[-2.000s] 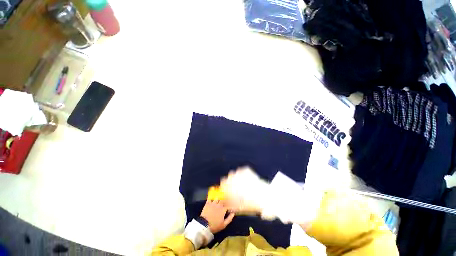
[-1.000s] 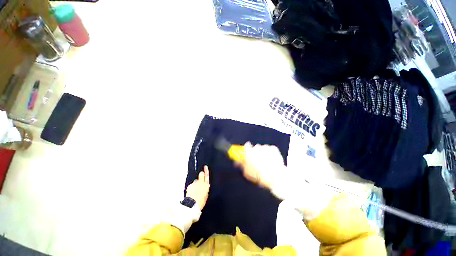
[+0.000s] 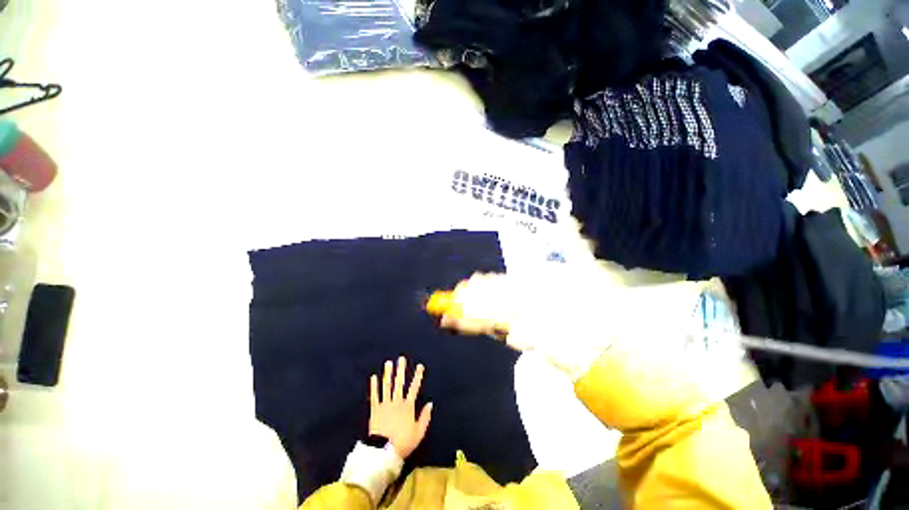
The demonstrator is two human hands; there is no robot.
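Note:
A dark navy vest [image 3: 339,329] lies flat on the cream-white table in front of me. My left hand [image 3: 400,406] rests palm down on its lower middle, fingers spread, holding nothing. My right hand [image 3: 483,305] is over the vest's right part, washed out and blurred. It is shut on a small yellow-orange hand tool [image 3: 440,304]; its tip points left and is too blurred to make out. Whether the tool touches the cloth I cannot tell.
Printed polybags [image 3: 513,199] lie beyond the vest. Navy vests [image 3: 658,189] are piled right, with black garments [image 3: 558,60] and a bagged item [image 3: 354,35] behind. A grey cord [image 3: 817,351] crosses from the right. A phone [image 3: 46,334] lies left.
The view has swung right. The vest has its upper left area turned flat, without the checked edge seen there before. My left hand has spread on its lower middle; the tool has moved rightward over the vest.

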